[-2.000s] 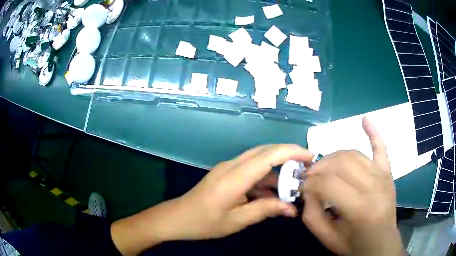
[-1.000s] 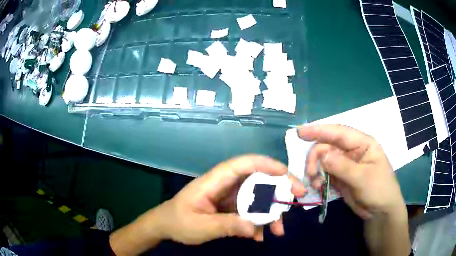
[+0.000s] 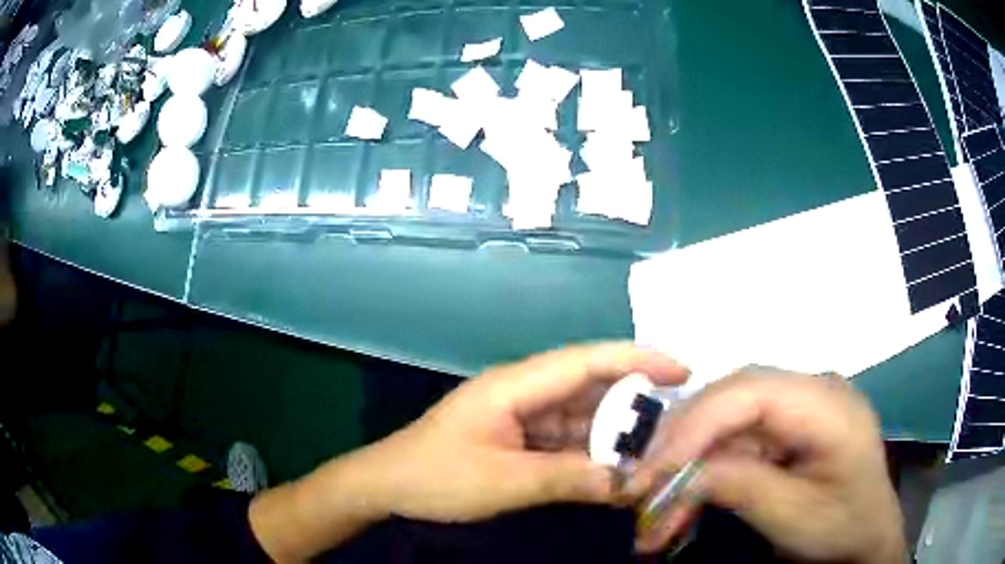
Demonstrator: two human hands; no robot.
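My left hand (image 3: 496, 441) holds a white round housing (image 3: 613, 416), tilted nearly edge-on, over the bench's front edge. A black pad (image 3: 639, 425) shows on the housing's face toward my right hand. My right hand (image 3: 771, 452) is close against the housing and holds a small green circuit board (image 3: 674, 492) between thumb and fingers, somewhat blurred. The wires between board and housing cannot be made out.
A clear blister tray (image 3: 298, 143) bears scattered white liner pieces (image 3: 529, 154). White housings (image 3: 182, 119) line its left edge, beside a pile of unfinished units (image 3: 83, 121). A blank white sheet (image 3: 760, 286) and black pad strips (image 3: 898, 165) lie at right.
The housing has turned from face-on to nearly edge-on. My right hand has come down and in toward it with the board. The view has shifted slightly.
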